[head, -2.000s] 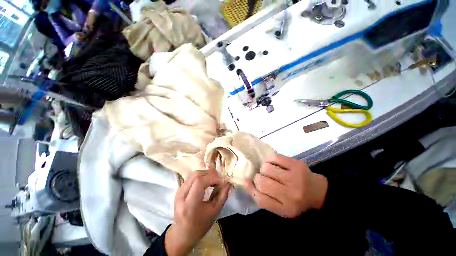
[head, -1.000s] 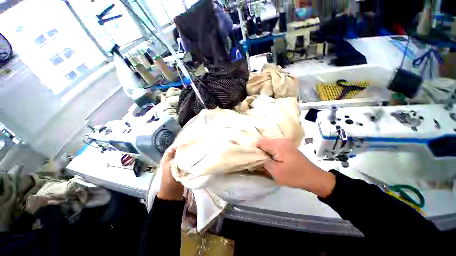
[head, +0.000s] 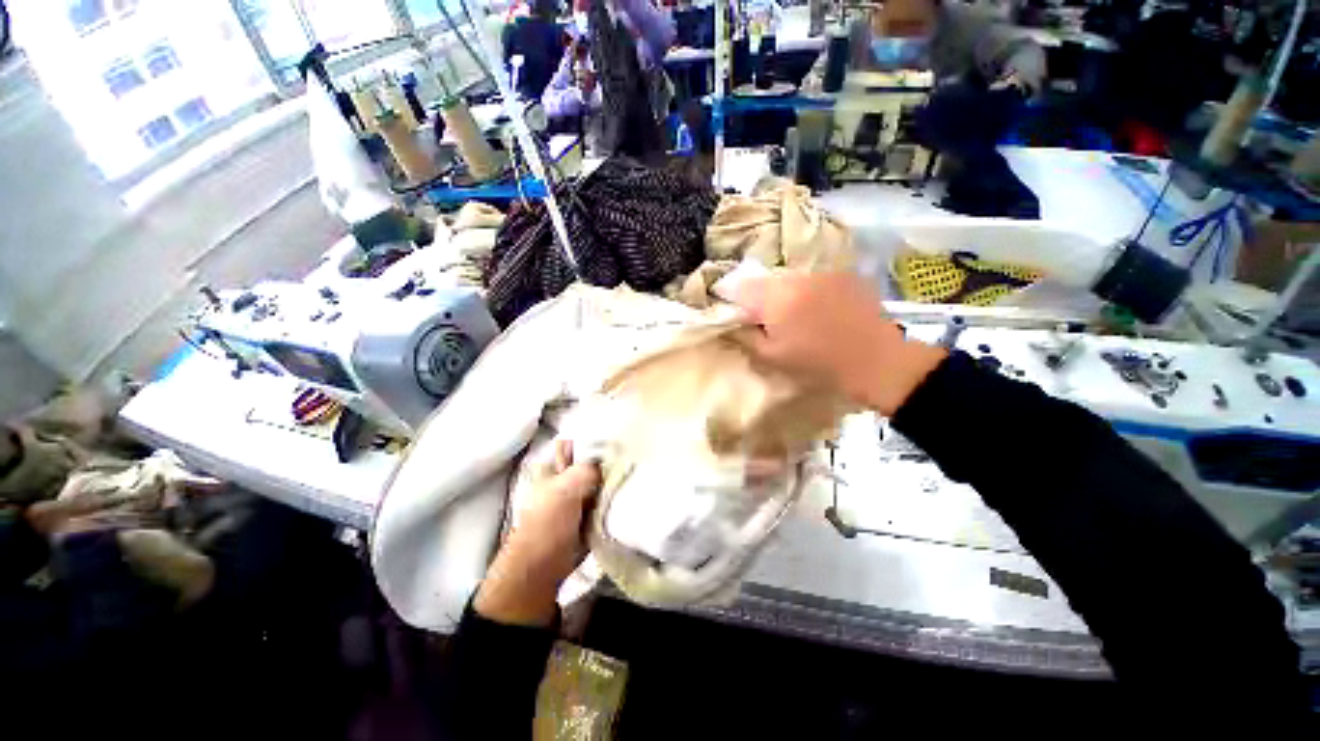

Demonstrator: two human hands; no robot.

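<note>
A beige garment with white lining [head: 449,485] is held bunched up over the front edge of the table, its white side facing out at the left. A round, open part of it hangs at the lower middle. My left hand [head: 546,524] grips the garment near its middle. My right hand [head: 818,330] pinches its upper edge and holds it raised. The fingertips of my right hand are partly blurred. The white sewing machine [head: 1071,379] stands to the right, partly hidden by my right sleeve.
Another machine [head: 384,348] stands at the left. A dark striped heap [head: 615,225] and a beige bundle [head: 782,225] lie behind the garment. A yellow perforated basket [head: 963,278] is behind the machine. A person in a mask [head: 905,51] sits across. Fabric pieces [head: 130,507] lie at the lower left.
The garment has gone from lying flat by the needle area to being lifted and opened. My right hand has risen; my left hand has moved to its middle. The scissors are out of sight.
</note>
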